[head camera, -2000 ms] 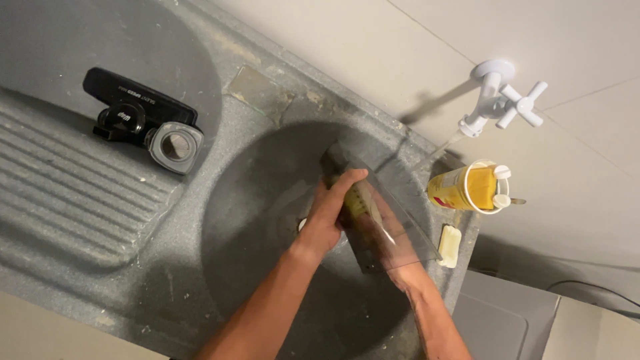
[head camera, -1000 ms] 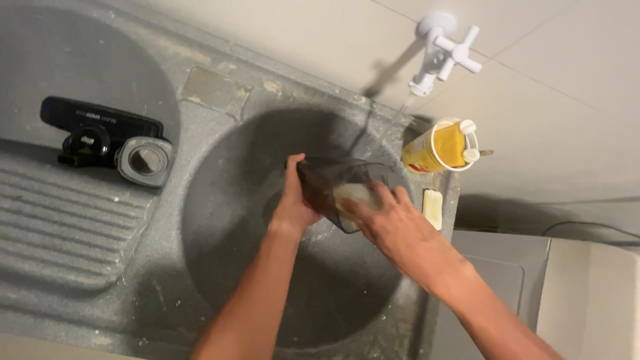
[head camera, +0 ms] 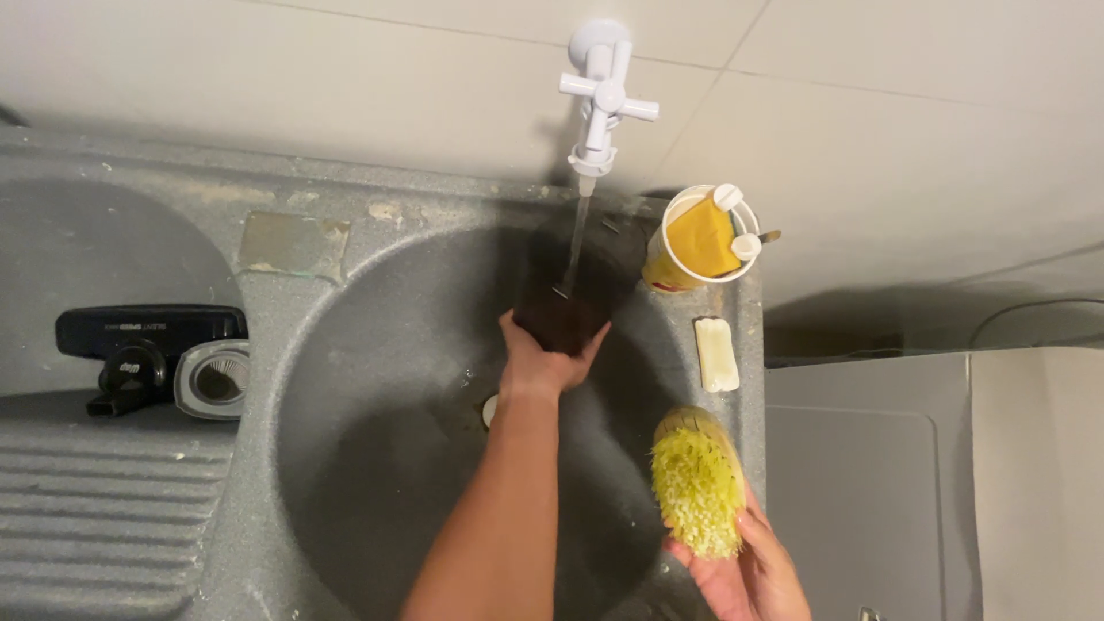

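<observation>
My left hand [head camera: 543, 366] grips a dark translucent plastic container [head camera: 565, 302] over the round grey basin [head camera: 362, 500]. Water runs from the white tap [head camera: 595, 112] onto the container, whose far part blends into shadow. My right hand [head camera: 733, 565] holds an oval scrubbing brush [head camera: 699, 492] at the basin's right edge, its yellow-green bristles facing up. Just beyond the brush, a bar of soap [head camera: 717, 354] lies on the rim.
A yellow-and-white tub [head camera: 668, 263] with a yellow sponge [head camera: 705, 240] stands at the back right corner. On the left lie a black vacuum nozzle [head camera: 151, 332] and a filter piece in a grey frame [head camera: 216, 379]. A grey lidded surface [head camera: 862, 483] adjoins the sink.
My right hand has come away from the container and now holds the brush. The container, in my left hand, is now under the running water. The view has shifted.
</observation>
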